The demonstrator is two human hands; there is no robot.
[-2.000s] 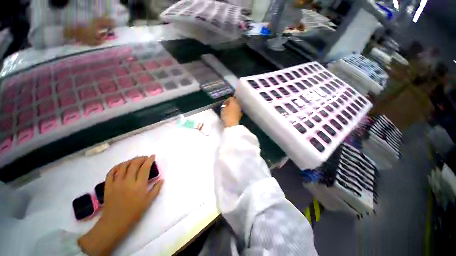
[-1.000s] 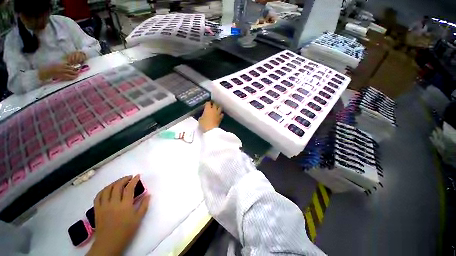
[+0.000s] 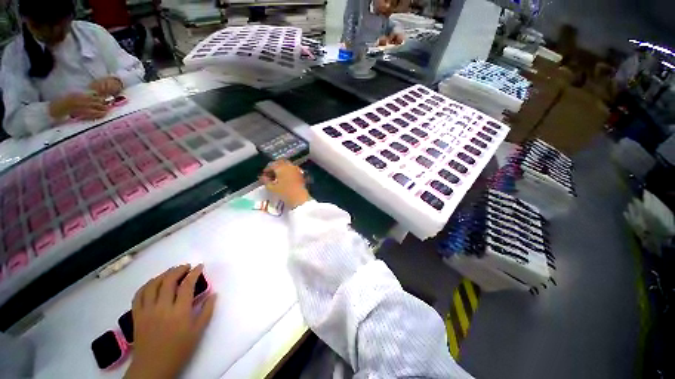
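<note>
Black-screened smartwatches with pink rims lie in a row on the white work sheet (image 3: pixel 240 248). One smartwatch (image 3: pixel 108 349) shows whole at the row's left end. Another is partly covered by my left hand (image 3: pixel 169 314), which lies over the row with thumb and fingers around the right-end smartwatch (image 3: pixel 200 286). My right hand (image 3: pixel 284 181) is above the sheet's far edge, left of a watch tray (image 3: pixel 370 174), its fingers curled; whether it holds something cannot be told. A mint-green tool (image 3: pixel 243 203) lies below it on the sheet.
A large tray of pink pieces (image 3: pixel 229 159) stands across the far left. A grey gridded tray (image 3: pixel 285 145) lies between the trays. A small white piece (image 3: pixel 115 266) is at the sheet's edge. A person in white (image 3: pixel 66 74) sits opposite. Stacked trays (image 3: pixel 503 270) stand at right.
My right hand has moved left, away from the right watch tray's near corner, to above the sheet's far edge. My left hand stays over the row. The view has shifted.
</note>
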